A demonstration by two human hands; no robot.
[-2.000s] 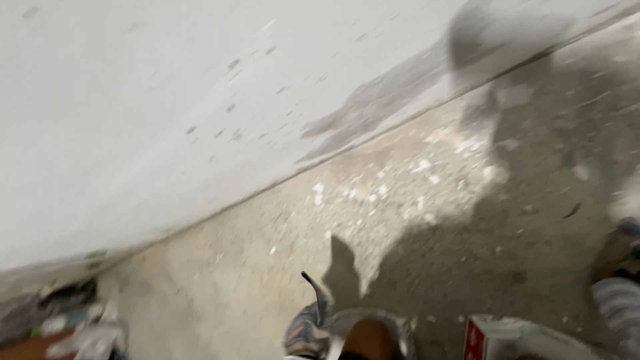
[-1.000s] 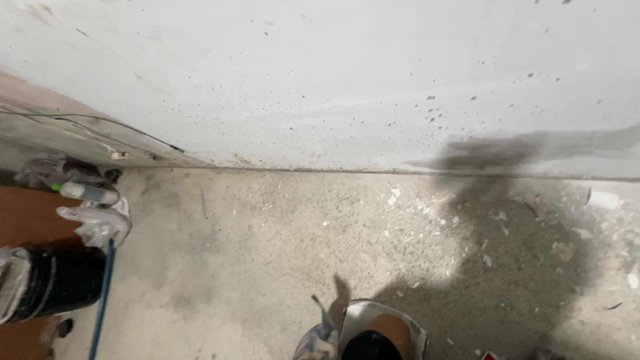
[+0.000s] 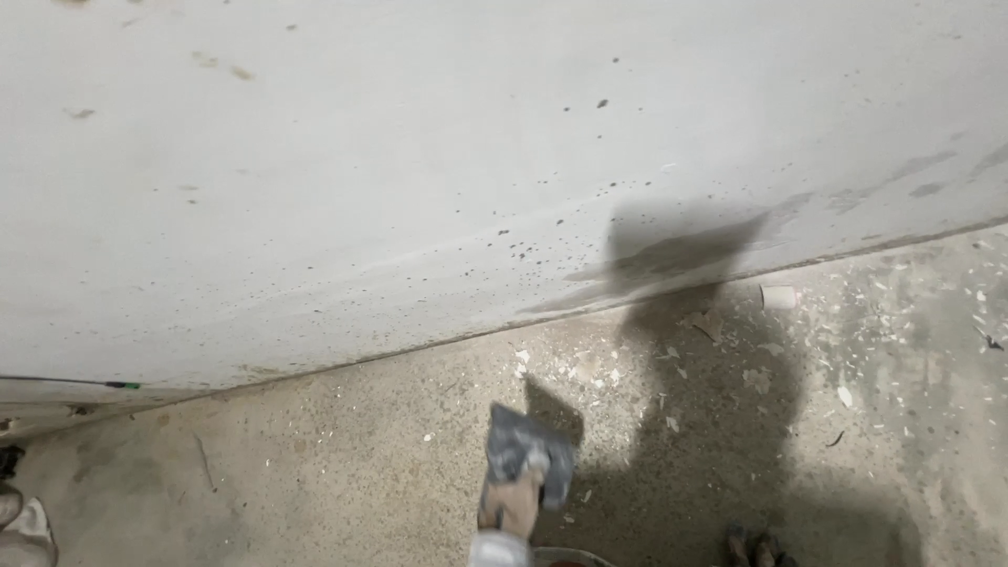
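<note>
My left hand (image 3: 510, 504), in a pale sleeve, reaches up from the bottom edge near the centre. It is shut on a wide grey putty knife (image 3: 524, 449), whose blurred, smeared blade is over the concrete floor (image 3: 354, 449), short of the white wall (image 3: 378, 157). Just right of the wrist, the pale rim of a round container (image 3: 579, 554) shows at the bottom edge. Farther right, dark tips (image 3: 752, 547) poke in at the bottom; I cannot tell whether they are my right hand's fingers or toes.
Dark specks and a grey damp-looking streak (image 3: 669, 252) mark the low wall. White flakes (image 3: 756, 379) and a short white cylinder (image 3: 778, 297) lie on the floor. A thin dark line with a green end (image 3: 122, 385) is at left. A pale object (image 3: 27, 531) sits bottom left.
My left hand and the putty knife have come farther up into view from the bottom edge. The view has swung, and the dark bucket seen at left a second ago is out of sight.
</note>
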